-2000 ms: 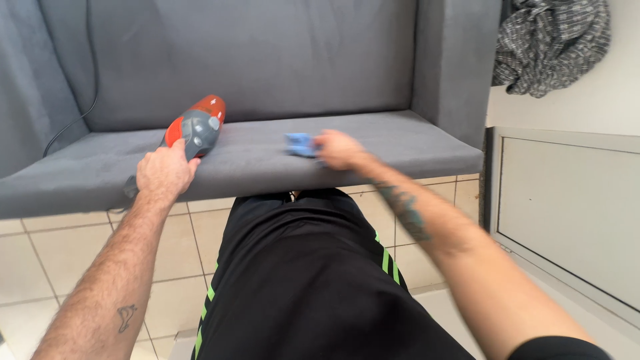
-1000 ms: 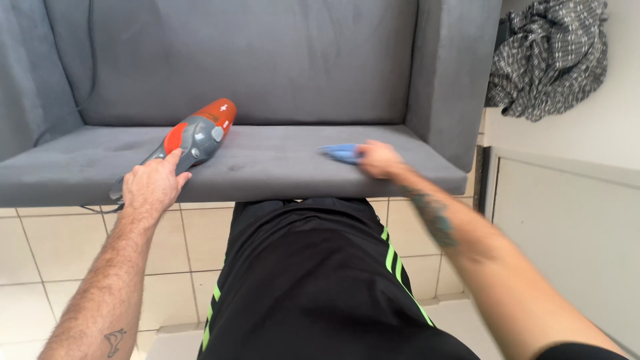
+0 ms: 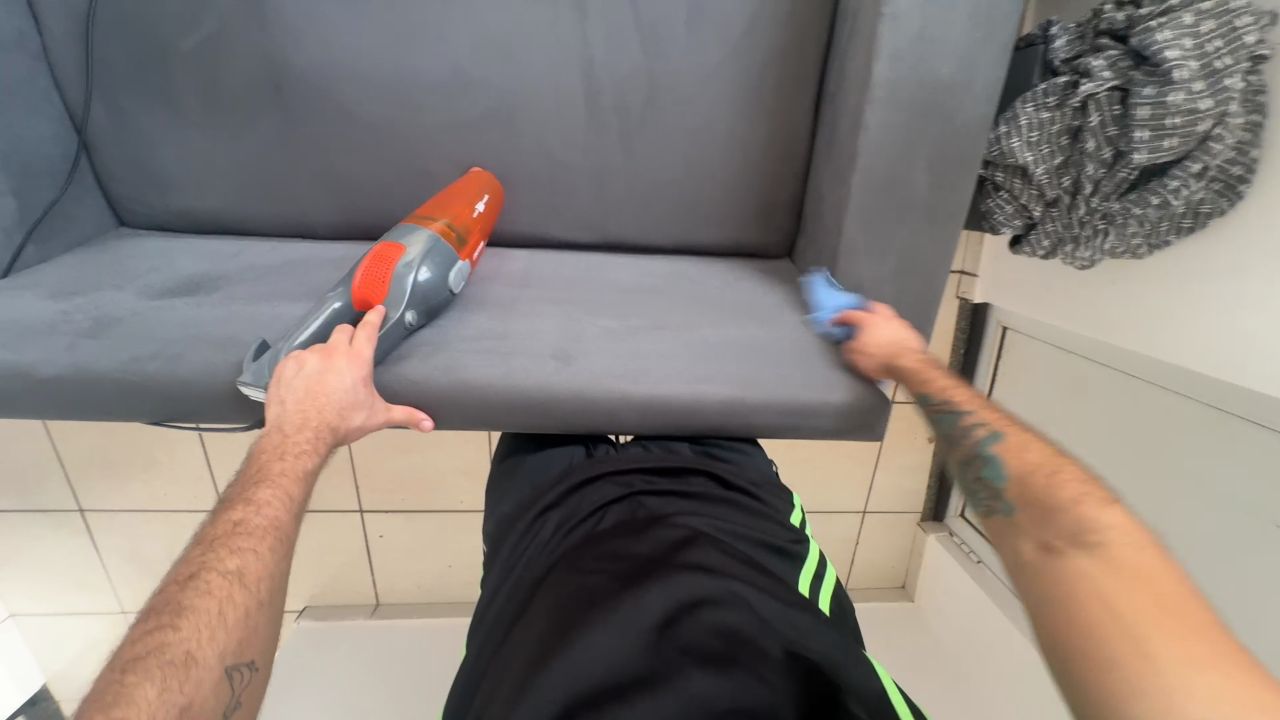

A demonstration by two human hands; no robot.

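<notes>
A grey and orange handheld vacuum cleaner lies at a slant on the seat of a grey upholstered sofa, its orange nose toward the backrest. My left hand rests at its handle end, the index finger touching the casing by the orange grille and the thumb spread out over the seat's front edge. The hand is not wrapped around the handle. At the right end of the seat, beside the armrest, my right hand grips a blue cloth, slightly blurred.
A black cord runs down the sofa's left side. Past the right armrest a patterned black and white fabric lies bunched up. A white door or panel stands at the right. Beige floor tiles show below the sofa.
My right hand has moved right along the seat with the blue cloth, from near the middle to beside the armrest. My left hand held the vacuum's handle earlier; its fingers are now spread.
</notes>
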